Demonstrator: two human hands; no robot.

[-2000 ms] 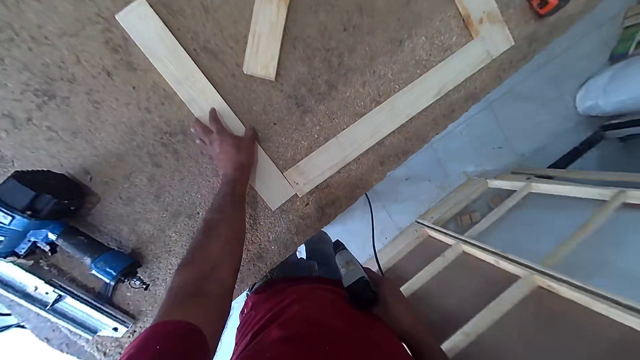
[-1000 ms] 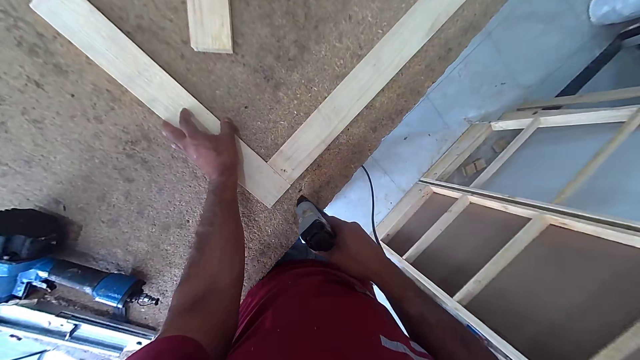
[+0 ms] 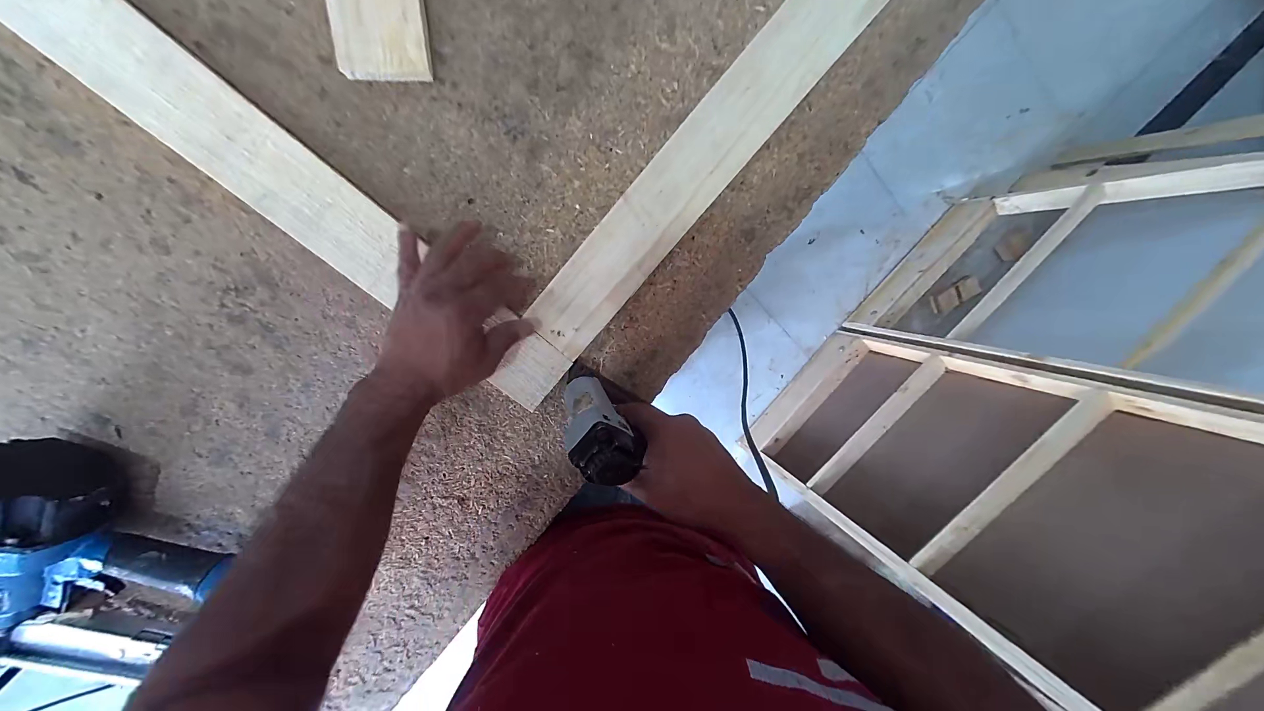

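Two flat wooden boards meet at a corner on a particleboard surface. My left hand (image 3: 449, 306), slightly blurred, lies over the left board (image 3: 247, 158) near that corner, fingers spread, thumb by the joint. The right board (image 3: 691, 173) butts against its edge. My right hand (image 3: 681, 459) is closed around a grey and black pneumatic stapler or nailer (image 3: 600, 430), whose front end is beside the corner; its tip is partly hidden. A shorter board (image 3: 380, 39) lies at the top.
A blue and black nail gun (image 3: 99, 553) lies at the lower left. Wooden frames (image 3: 987, 395) stand at the right beyond the particleboard's edge (image 3: 829, 197). A thin dark hose or cable (image 3: 746, 395) hangs near my right forearm.
My left hand has moved along the left board toward the corner. My right hand has brought the tool up from beside my body to the joint. The view has shifted.
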